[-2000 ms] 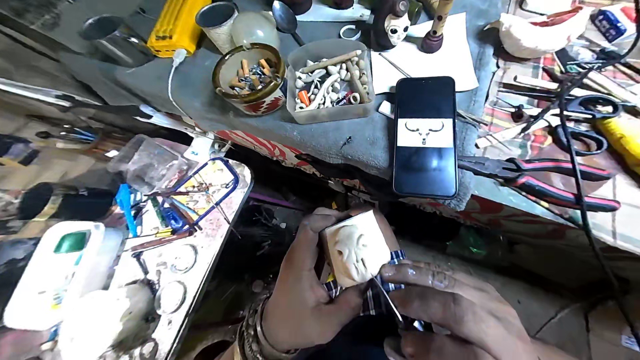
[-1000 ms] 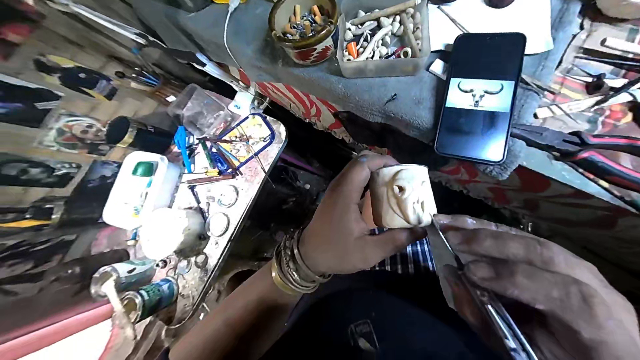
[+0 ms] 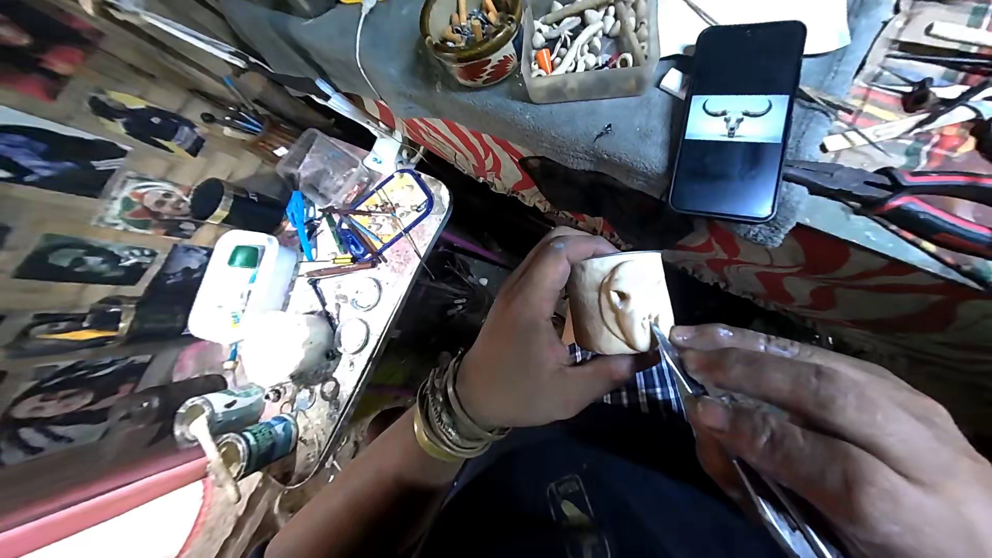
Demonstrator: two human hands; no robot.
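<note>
My left hand (image 3: 527, 341), with several bracelets at its wrist, grips a cream-coloured modelled piece (image 3: 593, 306) between thumb and fingers. The piece has a raised, face-like relief with a hollow in it. My right hand (image 3: 821, 418) holds a slim metal modelling tool (image 3: 670, 360) whose tip touches the lower right part of the relief. Beyond the hands, a black smartphone (image 3: 732, 182) lies on the grey cloth and shows a picture of a horned skull.
A plastic box of small pale pieces (image 3: 589, 87) and a patterned bowl of cigarette butts (image 3: 479, 66) stand on the grey-covered table. Pliers (image 3: 914, 186) lie right of the phone. A cluttered side table (image 3: 387, 291) at left holds a white tub (image 3: 232, 287) and tools.
The left hand has turned the modelled piece, so its relief now faces more to the right. The tool tip remains at the relief. The view has shifted.
</note>
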